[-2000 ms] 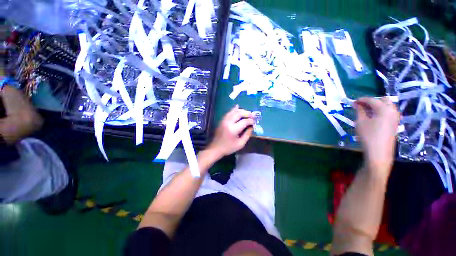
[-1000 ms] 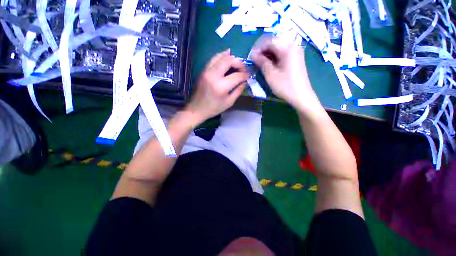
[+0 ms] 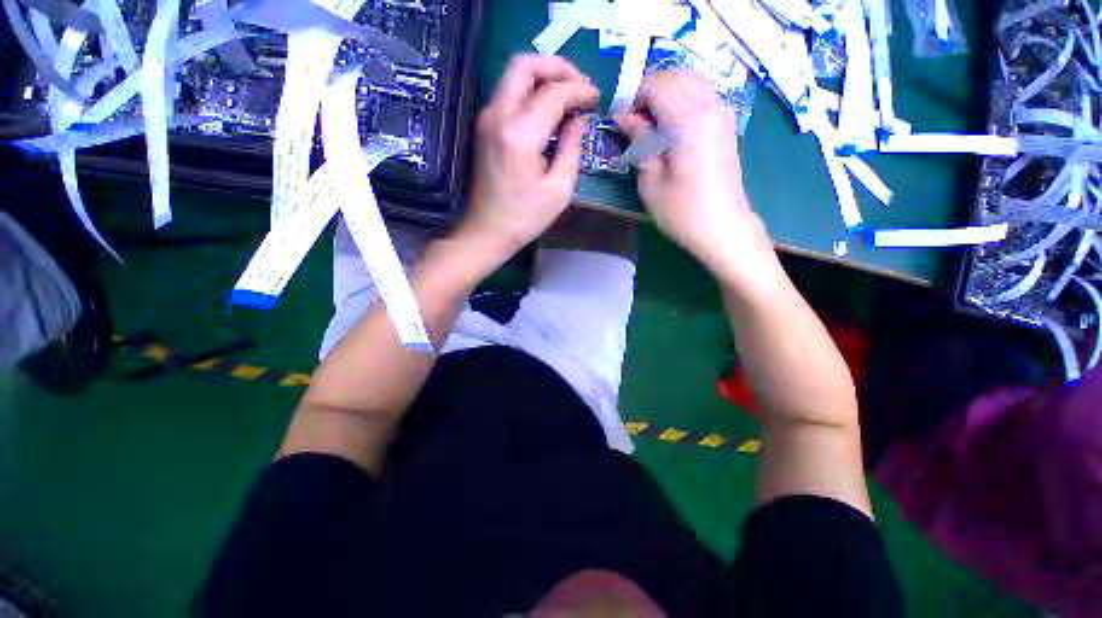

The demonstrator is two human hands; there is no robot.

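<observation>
A small circuit board [image 3: 599, 147] with silvery parts is between my two hands, over the bench's front edge. My left hand [image 3: 522, 151] holds its left side between thumb and fingers. My right hand [image 3: 689, 151] is at its right side, fingers pinched on a white flat cable [image 3: 633, 70] that runs up and away from the board. My fingers hide where cable and board meet, so I cannot tell whether the cable is seated.
A black board tray [image 3: 454, 121] on the left has cables hanging over its front edge. A loose cable pile [image 3: 773, 54] lies behind my right hand. A clear plastic bag [image 3: 933, 27] is at the back. A second board tray [image 3: 985, 217] with tangled cables is at the right.
My right hand has come from the cable pile's right side to the board at my left hand. Both hands have since moved slightly up, and a cable now shows above the board.
</observation>
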